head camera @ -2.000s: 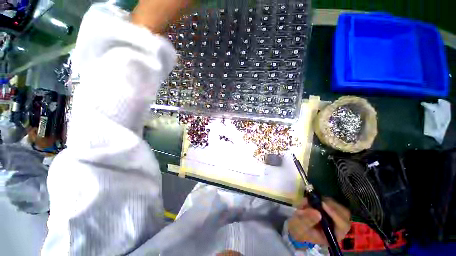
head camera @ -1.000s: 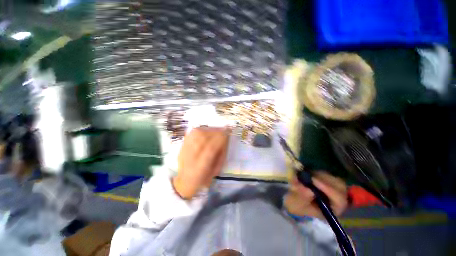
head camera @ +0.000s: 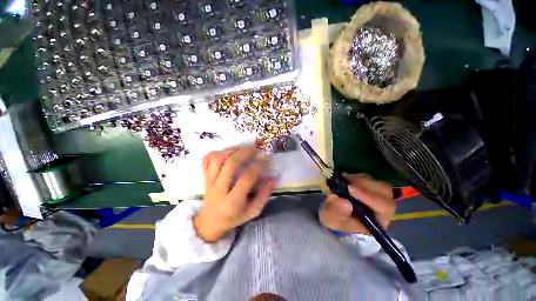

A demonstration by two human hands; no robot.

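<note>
My right hand (head camera: 359, 204) holds the black soldering iron (head camera: 376, 226); its silver tip points up-left, just right of the small grey block (head camera: 284, 144). My left hand (head camera: 232, 185) lies over the lower part of the white sheet (head camera: 197, 161), fingers bent and reaching toward the near edge of the gold pile, left of the block. Whether its fingertips hold a tiny part cannot be told. The gold parts (head camera: 264, 114) lie in a loose pile behind the block. The dark red parts (head camera: 164, 136) lie in a smaller pile to the left.
A clear blister tray (head camera: 176, 50) with filled pockets stands behind the piles. A beige bowl (head camera: 341, 62) of metal shavings is at upper right, a fume fan (head camera: 411, 153) at right, a solder spool (head camera: 56, 182) at far left, and a pale scrap (head camera: 496, 26) at top right.
My left arm came back from over the tray, and my left hand moved onto the sheet and then closer to the block. My right hand still holds the iron. The view has shifted.
</note>
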